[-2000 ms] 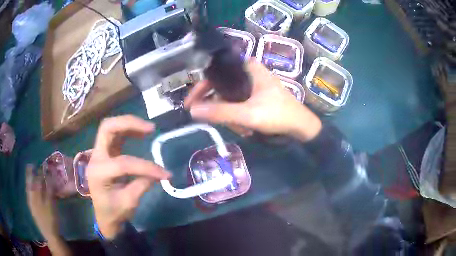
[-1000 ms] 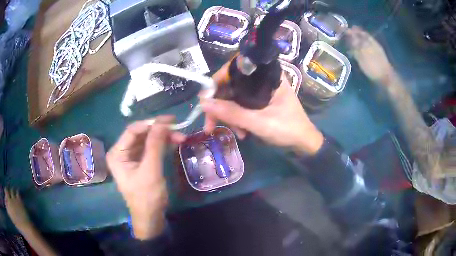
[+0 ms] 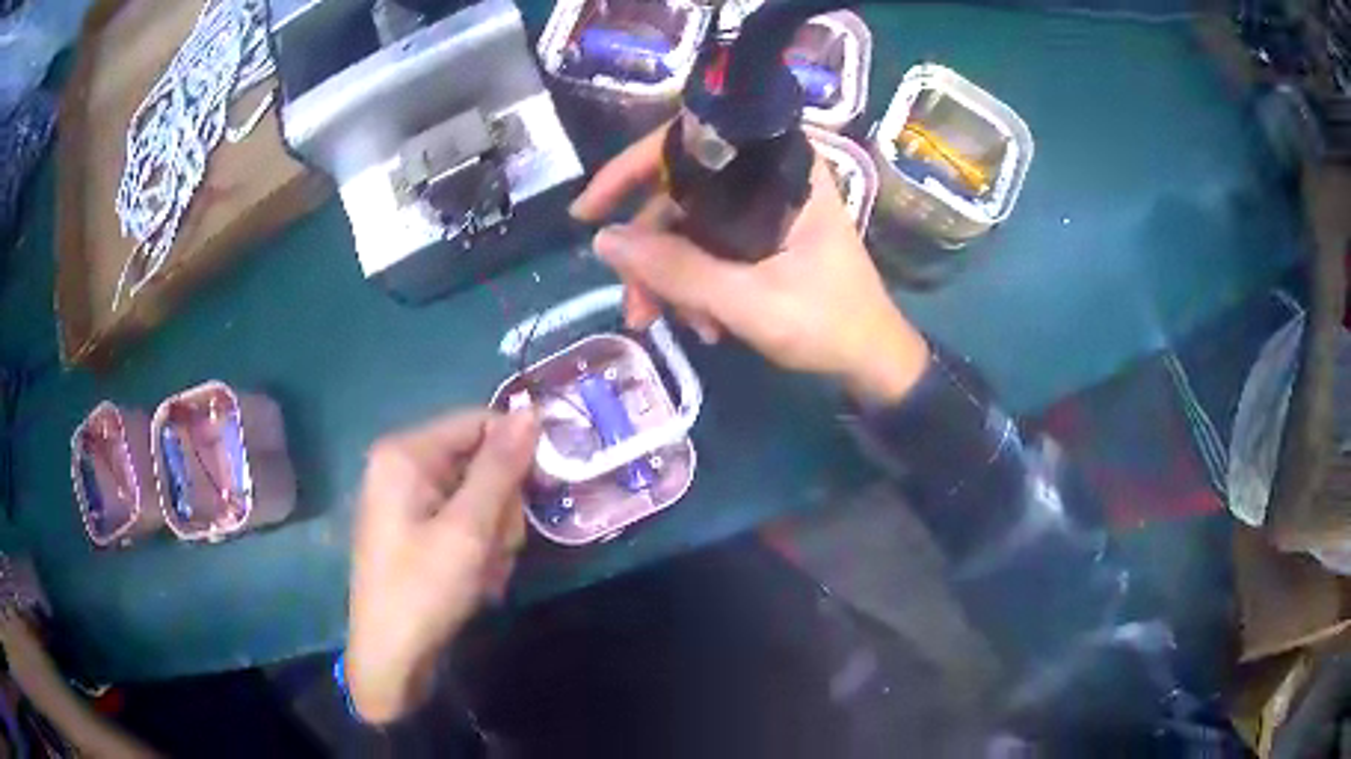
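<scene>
My left hand (image 3: 445, 527) pinches the left side of a white square frame (image 3: 685, 389) between thumb and fingers. The frame is tilted and partly blurred over a pink housing (image 3: 600, 519) on the green mat. A blue-purple cell (image 3: 605, 411) and small posts show inside the housing. My right hand (image 3: 785, 282) grips the dark electric screwdriver (image 3: 741, 178) upright, up and to the right of the housing. The screwdriver's tip is not clearly visible. Whether the frame touches the housing rim is hard to tell.
The silver screw feeder (image 3: 459, 193) stands behind the housing. A cardboard tray (image 3: 245, 208) with heaped white frames (image 3: 193, 134) is at the upper left. Two pink housings (image 3: 205, 460) stand at left. Framed housings, one pale with yellow-orange inside (image 3: 951, 151), stand at the upper right. Another person's arm shows lower left.
The white frame has moved down from in front of the feeder to over the pink housing, still in my left hand. The other person's arm at right and a pale housing at upper right are gone.
</scene>
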